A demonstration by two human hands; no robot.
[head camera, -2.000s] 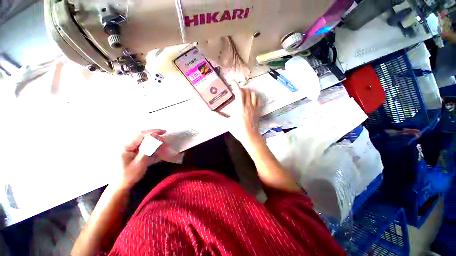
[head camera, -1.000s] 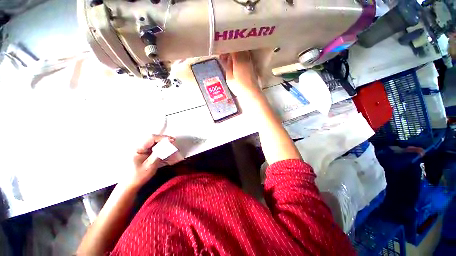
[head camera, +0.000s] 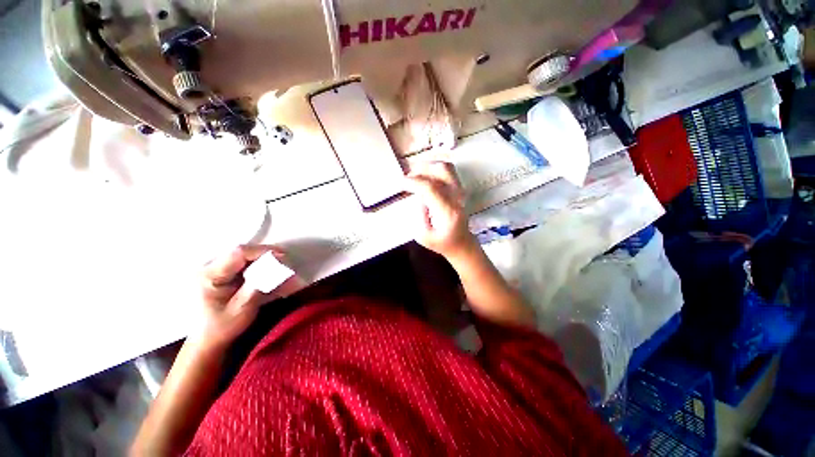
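A smartphone (head camera: 359, 143) with a pale, nearly blank screen lies on the white machine table (head camera: 322, 228) under the arm of the HIKARI sewing machine (head camera: 268, 40). My right hand (head camera: 438, 205) is beside the phone's lower right edge, fingers curled, fingertips close to or touching it; I cannot tell whether it holds anything. My left hand (head camera: 231, 290) pinches a small white piece (head camera: 268, 272) at the table's front edge. The presser foot area (head camera: 246, 141) is left of the phone. Pale cloth (head camera: 116, 187) at the left is washed out by glare.
A beige cloth scrap (head camera: 424, 112) lies under the machine arm. Blue snips (head camera: 521, 145) and a white curved piece (head camera: 558, 141) lie to its right. A red block (head camera: 666, 159), blue crates (head camera: 722, 161) and crinkled plastic bags (head camera: 599, 312) are at the right.
My right hand has drawn back from under the machine arm to the phone's lower right side. The phone's screen has changed from a red picture to pale. My left hand still holds the white piece.
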